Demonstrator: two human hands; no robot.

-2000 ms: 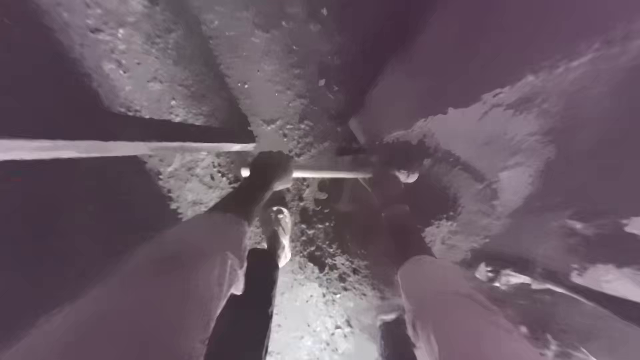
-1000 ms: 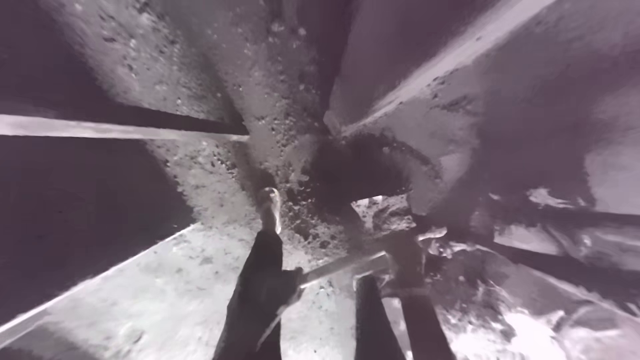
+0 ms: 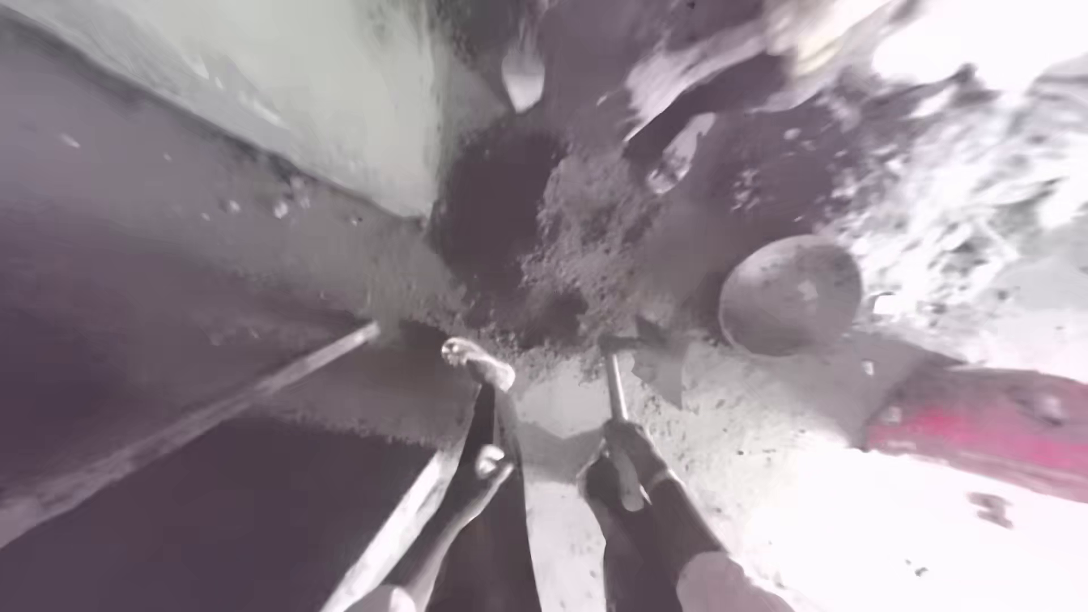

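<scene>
My right hand (image 3: 633,446) is closed around the pale handle (image 3: 617,387) of a long-handled digging tool, near its lower end. The tool's dark head (image 3: 625,344) rests at or just over the loose soil ahead; its exact kind is unclear. My left hand (image 3: 490,466) is off the handle, over my left leg, with its fingers curled; whether anything lies within them cannot be told. My bare left foot (image 3: 480,361) stands beside the edge of the dug soil (image 3: 544,310).
A round shallow pan (image 3: 790,295) lies right of the soil. Another person's foot (image 3: 680,153) is beyond the pit. A pale pole or edge (image 3: 280,374) slants at left, a pale wall (image 3: 340,93) stands upper left, and a reddish sack-like object (image 3: 986,421) lies at right.
The handle, held across by both hands two seconds ago, now points forward in my right hand alone. My left hand has come off it. The view has turned strongly, bringing the pan in.
</scene>
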